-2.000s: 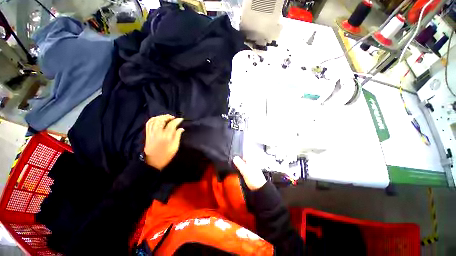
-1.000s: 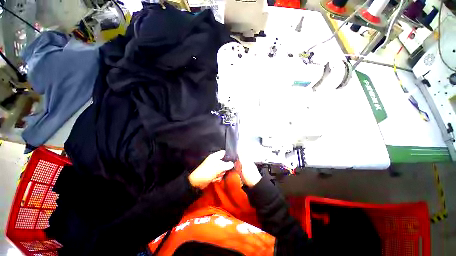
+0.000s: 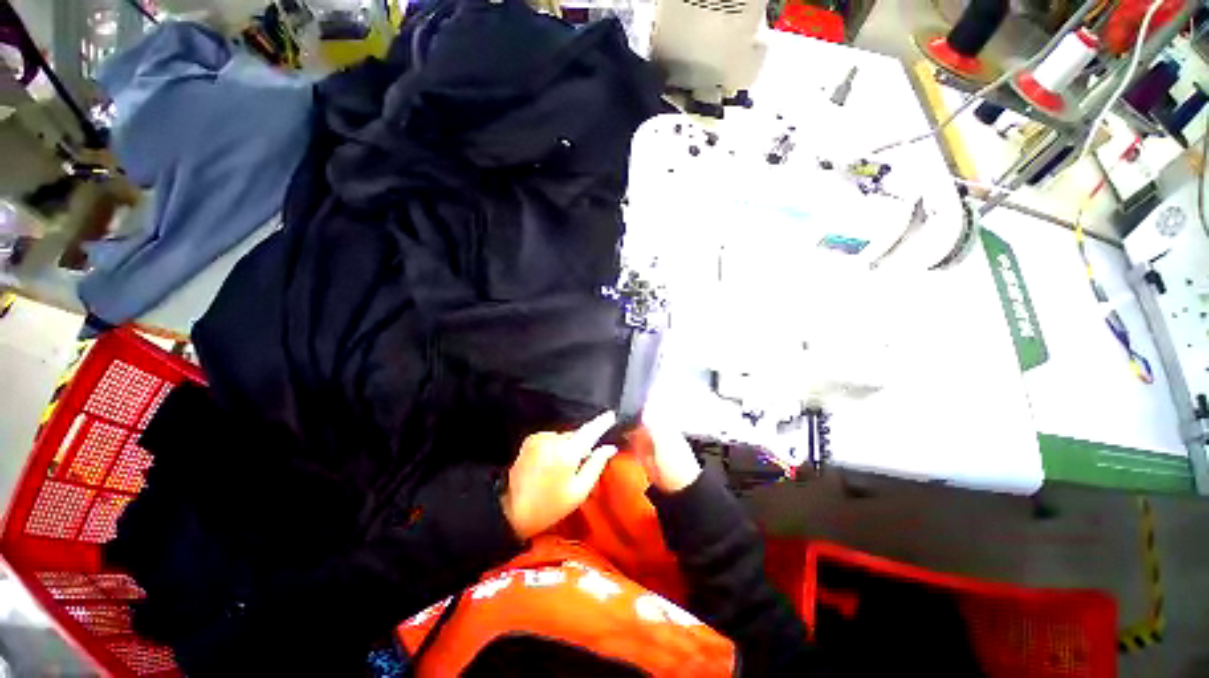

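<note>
A large black garment (image 3: 464, 252) lies heaped left of the white sewing machine (image 3: 782, 291). Its flat, smooth edge strip (image 3: 640, 371) runs from the presser foot area (image 3: 639, 302) down towards my lap. My left hand (image 3: 557, 480) pinches the garment edge at the lower end of the strip, thumb and index finger at the cloth. My right hand (image 3: 667, 457) is just right of it, at the same edge beside the machine's front; its fingertips are partly hidden, so its grip is unclear.
Red crates with black cloth stand at left (image 3: 100, 464) and lower right (image 3: 1034, 629). A blue-grey garment (image 3: 199, 159) lies at far left. Thread cones (image 3: 1061, 69) stand at right rear. A beige housing (image 3: 707, 50) is behind the machine. An orange-red apron (image 3: 570, 596) covers my lap.
My left hand has moved from on top of the cloth, right and down to the strip's lower end, beside my right hand. The camera view has shifted slightly.
</note>
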